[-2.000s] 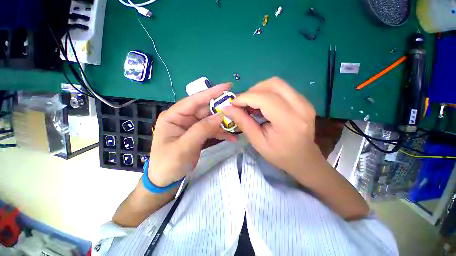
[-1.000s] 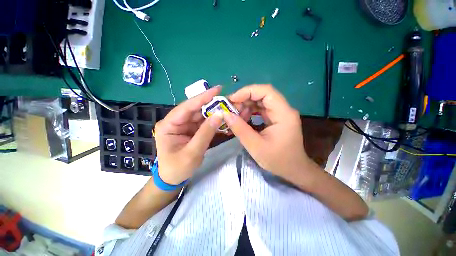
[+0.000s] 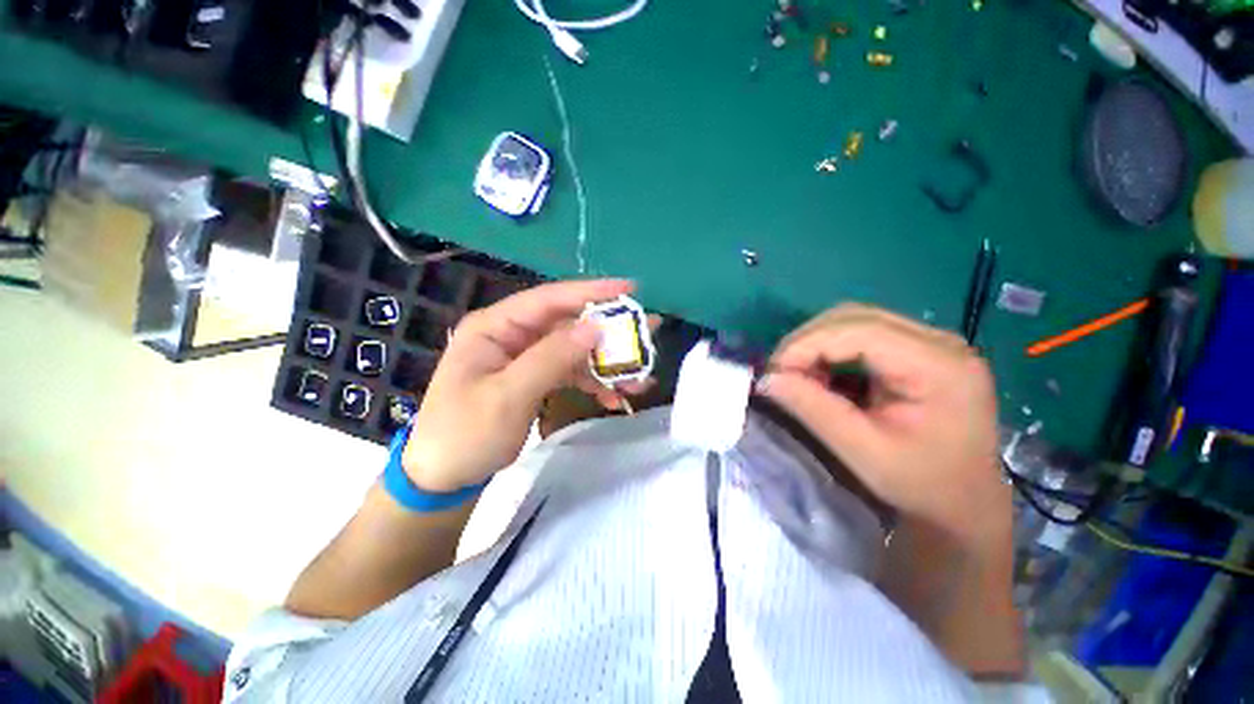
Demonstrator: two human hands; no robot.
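Observation:
My left hand, with a blue wristband, holds an open smartwatch case between thumb and fingers. The case has a silvery-white rounded frame with a pale and yellow block, seemingly the battery, inside. My right hand is to the right, its thumb and forefinger pinched at the dark edge of a white rounded piece. This piece is over the shirt front, apart from the case. Its underside and the far side of the case are hidden.
A second smartwatch lies on the green mat. Tweezers, an orange stick, a black bracket and small parts lie rightward. A black compartment tray is lower left; a dark dish is upper right.
The view has turned, shifting the bench items rightward. My right hand has left the watch case and now holds the white piece, which lay beyond my left hand before. My left hand keeps the case.

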